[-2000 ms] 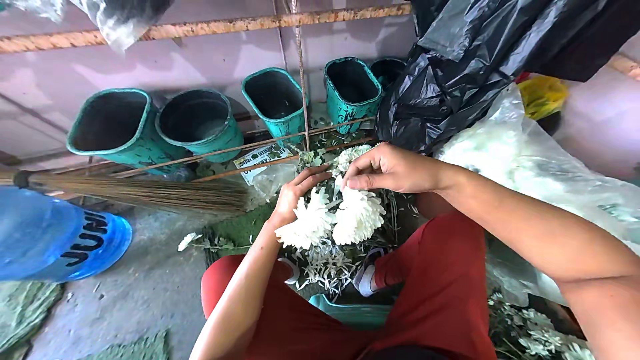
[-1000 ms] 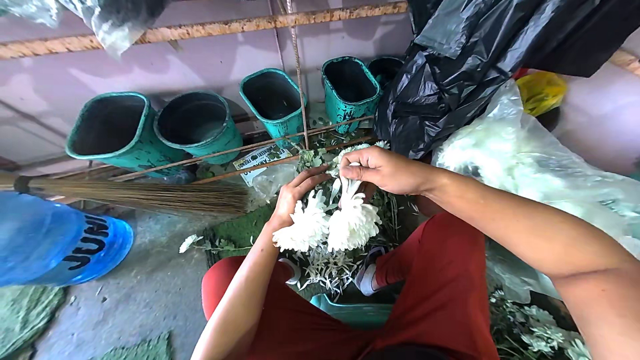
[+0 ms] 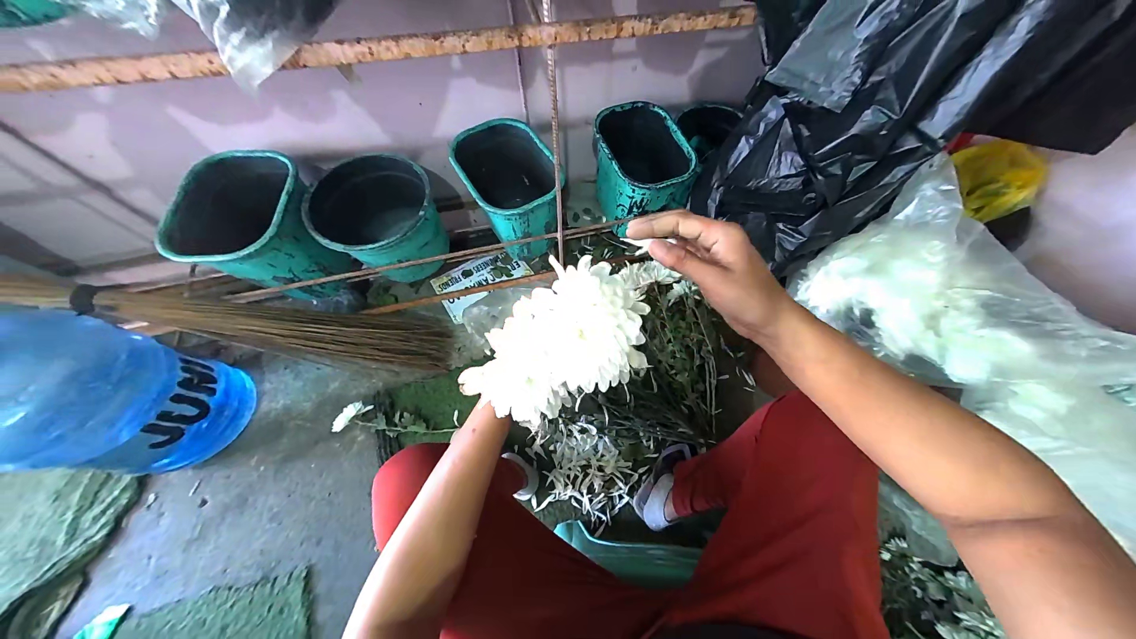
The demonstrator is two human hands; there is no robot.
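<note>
White chrysanthemum blooms cluster in front of me, raised above my left forearm. My left hand is mostly hidden behind them, at the end of that forearm; its fingers and grip do not show. To the upper right of the blooms is my right hand, fingers loosely bent and thumb apart, with a small pale bit, perhaps a petal, near the fingertips. Below and behind the blooms lie green leafy stems and a heap of loose white petals between my feet.
Several green plastic buckets stand along the wall. A stick broom and a blue water container are at left. On the right are a black plastic bag and clear plastic around white flowers. A single white flower lies left of my knee.
The white blooms have come up and now cover my left hand, which showed before. My right hand has moved off the flowers, and its fingers have opened from their pinch.
</note>
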